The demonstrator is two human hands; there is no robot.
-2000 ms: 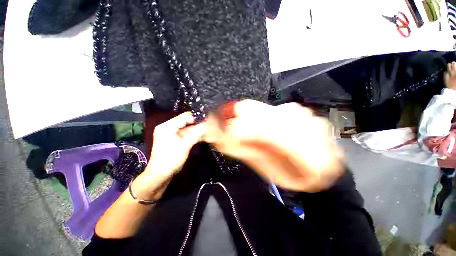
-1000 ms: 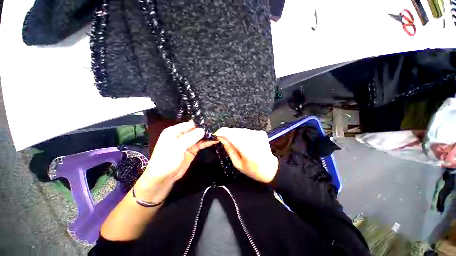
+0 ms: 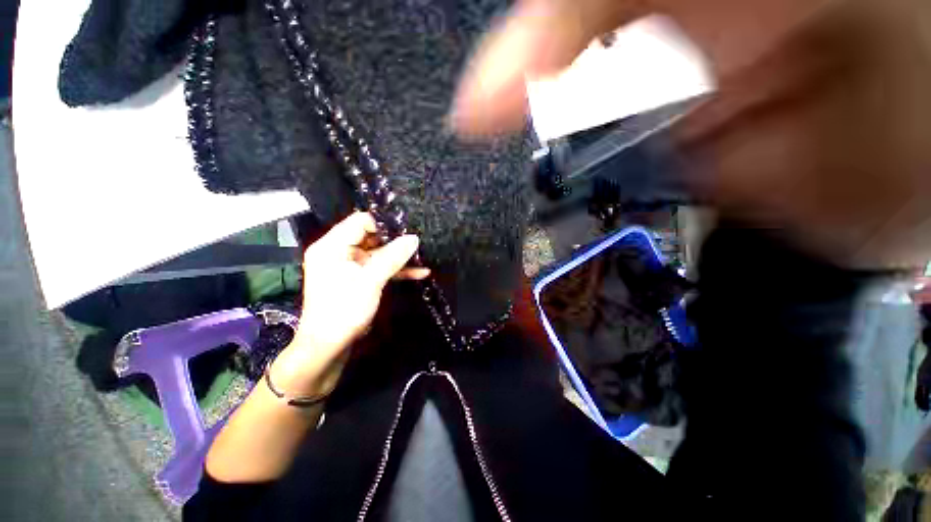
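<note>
The dark tweed jacket (image 3: 439,173) lies over the table's front edge and hangs into my lap. Its black braid trim flecked with white (image 3: 342,138) runs down the front edge to a corner at my lap. My left hand (image 3: 342,280) pinches the trimmed edge between thumb and fingers. My right hand (image 3: 806,122) is raised close to the camera at the upper right, large and blurred, away from the cloth. Whether its fingertips hold a needle cannot be seen.
The white table (image 3: 102,204) shows at the left. A purple stool (image 3: 179,377) with a dark glittery heap (image 3: 267,342) stands left of my knees. A blue-rimmed basket (image 3: 556,336) holding dark cloth stands at the right. My right arm hides much of the right side.
My right hand has left the trimmed edge and moved up and right toward the camera. My left hand still pinches the edge. The trimmed corner below it now shows.
</note>
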